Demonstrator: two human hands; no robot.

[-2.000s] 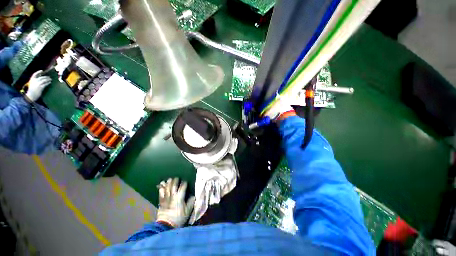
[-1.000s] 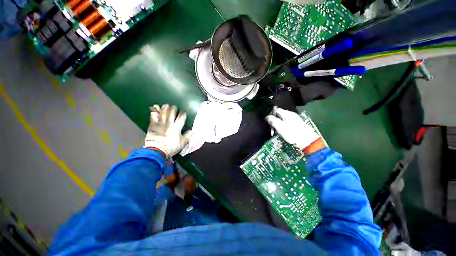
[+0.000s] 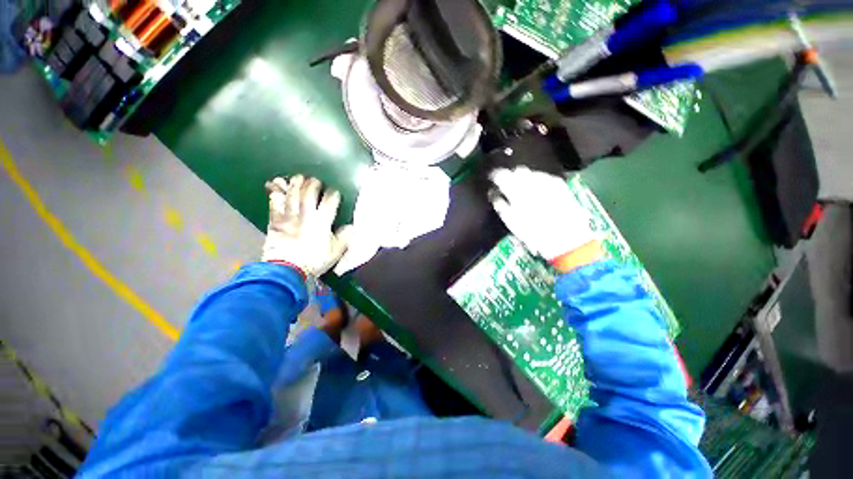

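Note:
A green circuit board [image 3: 528, 323], solder side up, lies on the black mat [image 3: 421, 304] in front of me, partly under my right forearm. My right hand [image 3: 542, 213], in a white glove with an orange cuff, is at the board's far end with fingers curled; whether it holds something is hidden. My left hand [image 3: 301, 226], in a soiled white glove, rests flat on the bench edge with fingers apart. A white cloth [image 3: 400, 208] lies between my hands, beside the left thumb. A round pot [image 3: 402, 136] with a dark mesh top [image 3: 432, 61] stands just beyond the cloth.
An assembled board [image 3: 112, 56] with orange parts is at the upper left. More green boards [image 3: 561, 23] lie at the top. Blue-capped pens [image 3: 627, 84] and bundled cables [image 3: 748, 42] are at the upper right, near the camera. A black object [image 3: 786, 168] is at the right.
The early view showed a clear hood and my right hand beyond the pot. My right hand has come back to the board. Since one second ago it has shifted slightly; my left hand stays flat.

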